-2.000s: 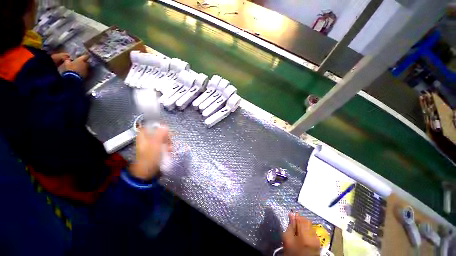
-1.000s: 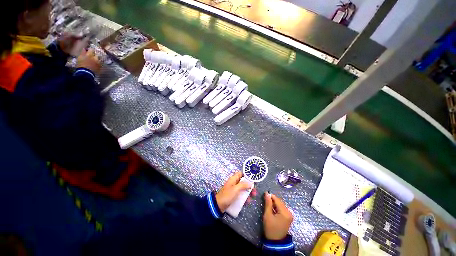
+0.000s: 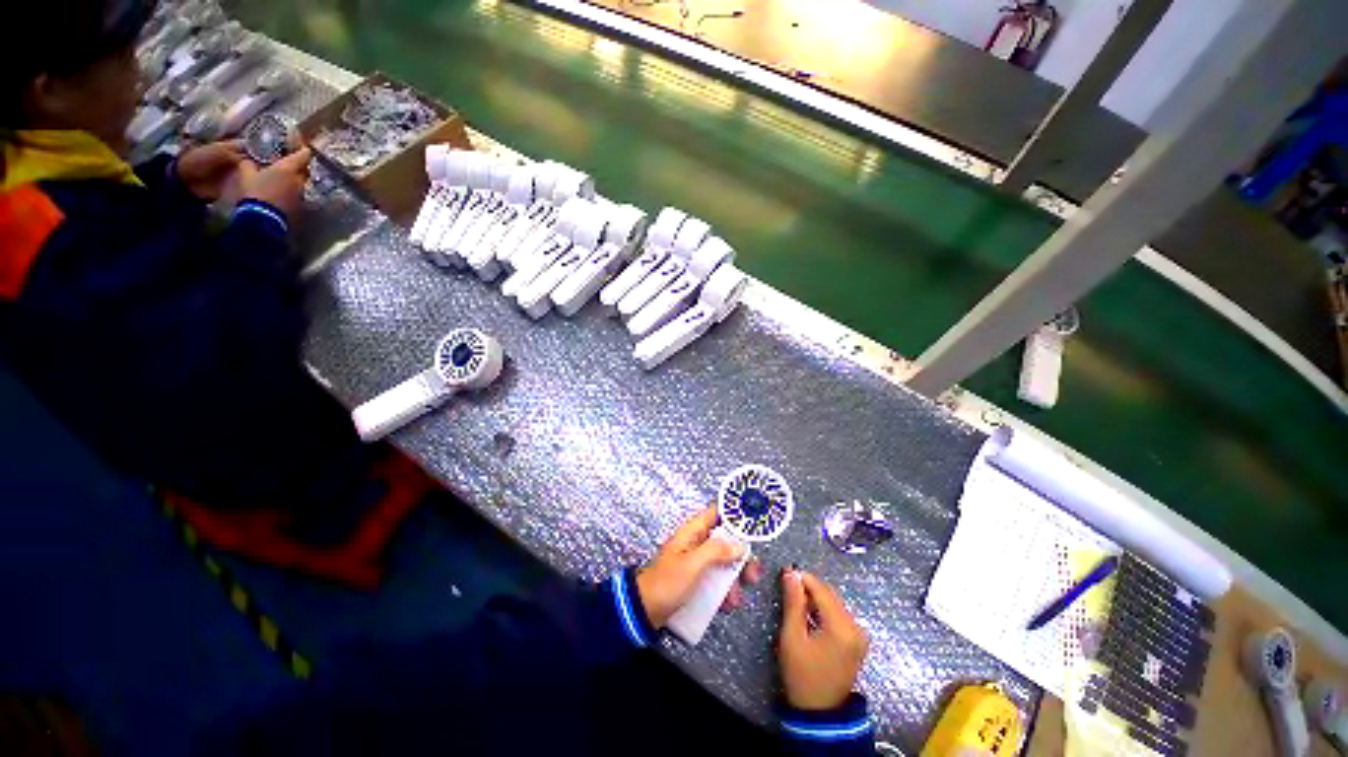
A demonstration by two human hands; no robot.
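Note:
A white handheld fan (image 3: pixel 756 504) is held face up by its handle in my left hand (image 3: pixel 683 574), over the silvery mat. My right hand (image 3: pixel 821 645) is just right of the fan, fingertips pinched on a tiny dark piece (image 3: pixel 790 572), possibly a centre cap; it does not touch the fan. A small cluster of shiny dark-and-silver caps (image 3: pixel 858 527) lies on the mat right of the fan head. Another white fan (image 3: pixel 467 360) lies face up on the mat to the left.
Overlapping white fans (image 3: pixel 555 244) line the belt edge. A carton (image 3: pixel 416 175) and a neighbouring person (image 3: pixel 163 326) are at left. Papers (image 3: pixel 994 586), a blue pen (image 3: pixel 1073 592), a yellow object (image 3: pixel 976 723) and a dark sticker sheet (image 3: pixel 1147 646) are at right. A post (image 3: pixel 1050 244) stands beside the green belt (image 3: pixel 828 207).
Compared with two seconds ago, my left hand has come right with a fan and my right hand has moved beside it. Over the last second both stay nearly still; a belt fan has moved right.

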